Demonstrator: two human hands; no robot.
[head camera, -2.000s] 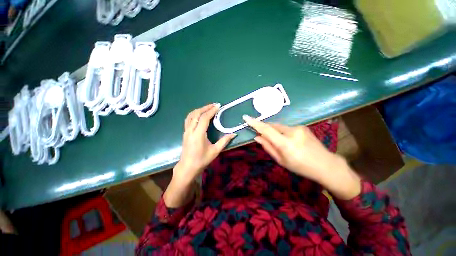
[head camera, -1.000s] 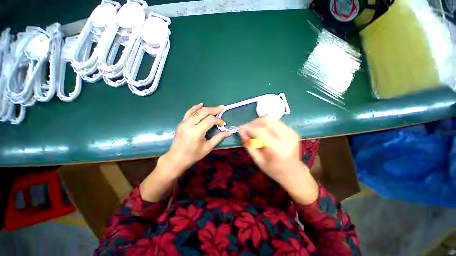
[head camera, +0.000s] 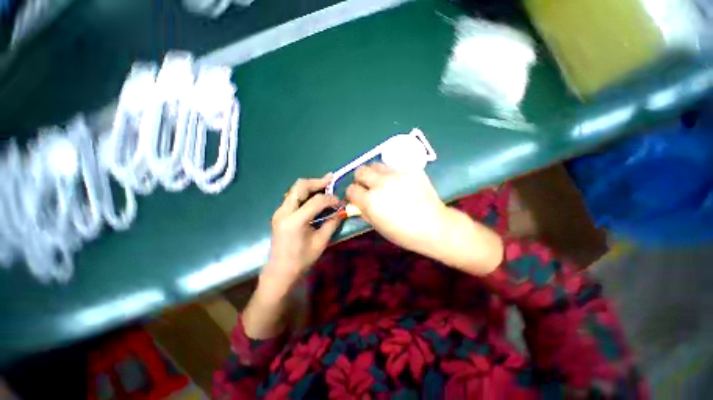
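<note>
A white plastic frame (head camera: 367, 158) with a round white disc (head camera: 404, 153) lies near the bench's front edge. My left hand (head camera: 299, 226) holds its left end between fingers and thumb. My right hand (head camera: 399, 205) is closed on a small hand tool (head camera: 351, 211) with an orange-red and yellow handle. The tool's thin shaft points left, to my left fingertips. My hands hide the frame's lower side and left end. I cannot tell what the tip touches.
Blurred stacked white frames (head camera: 176, 125) stand at left on the green bench (head camera: 297, 101). A whitish strip pile (head camera: 492, 66) and a yellow block (head camera: 598, 39) are at back right. Below are a red plastic stool (head camera: 133, 367), cardboard (head camera: 555, 211) and blue plastic sheeting (head camera: 641, 187).
The view has tilted and shifted; the black fan has left it. My right hand has moved closer to my left, and the tool's red end and thin shaft now show between them.
</note>
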